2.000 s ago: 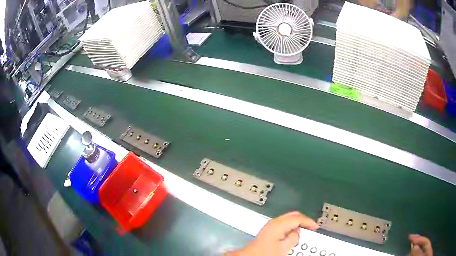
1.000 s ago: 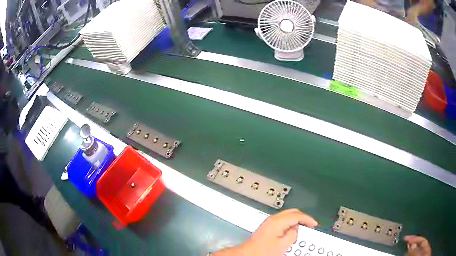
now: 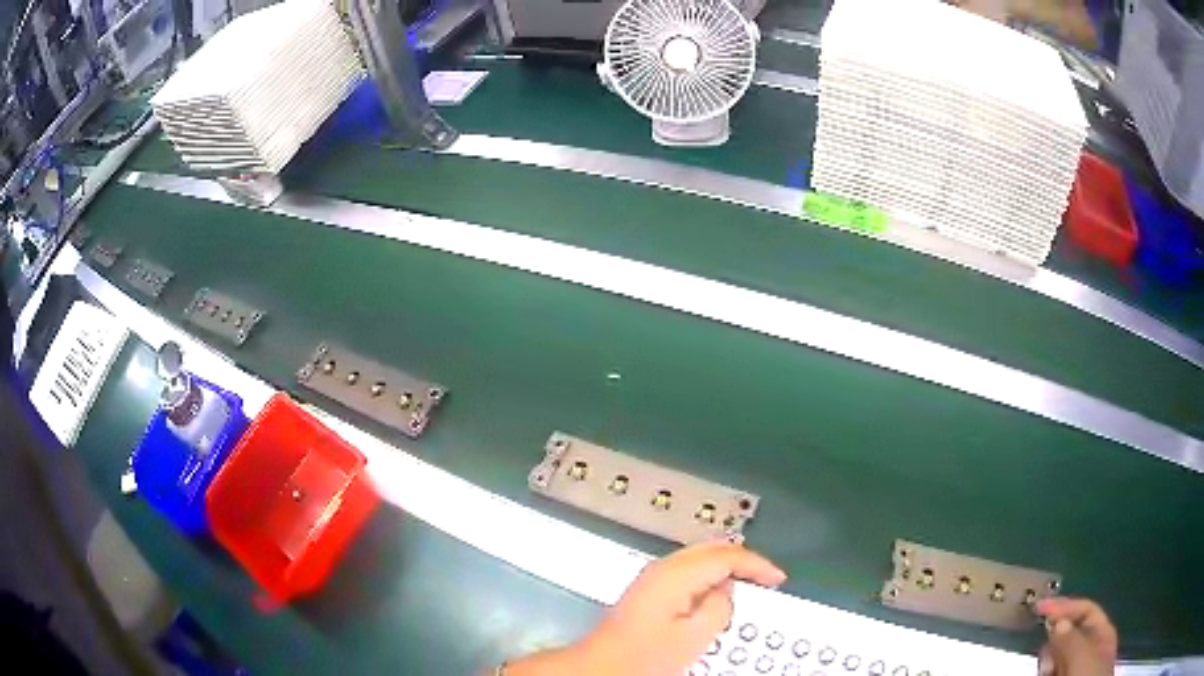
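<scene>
My left hand (image 3: 667, 610) is at the bottom centre over the left end of the white parts tray (image 3: 858, 637), thumb and forefinger close together; I cannot tell if it holds a part. The tray shows rows of small round dark-rimmed parts. My right hand (image 3: 1080, 637) is at the lower right, cut off by the bottom edge, its fingertips at the right end of a grey fixture (image 3: 974, 578) with four gold-coloured seats. Whether it holds anything is unclear. Another grey fixture (image 3: 642, 491) lies just behind my left hand.
More grey fixtures (image 3: 372, 391) lie in line to the left on the green belt. A red bin (image 3: 291, 495) and blue bin (image 3: 192, 442) with a bottle (image 3: 182, 396) stand at left. Across the belt are a fan (image 3: 680, 56) and white stacked trays (image 3: 944, 132).
The view has shifted, and bins and fan sit further left in it. The fixtures have moved right along the belt relative to the bins. My right hand has come to the right fixture's end.
</scene>
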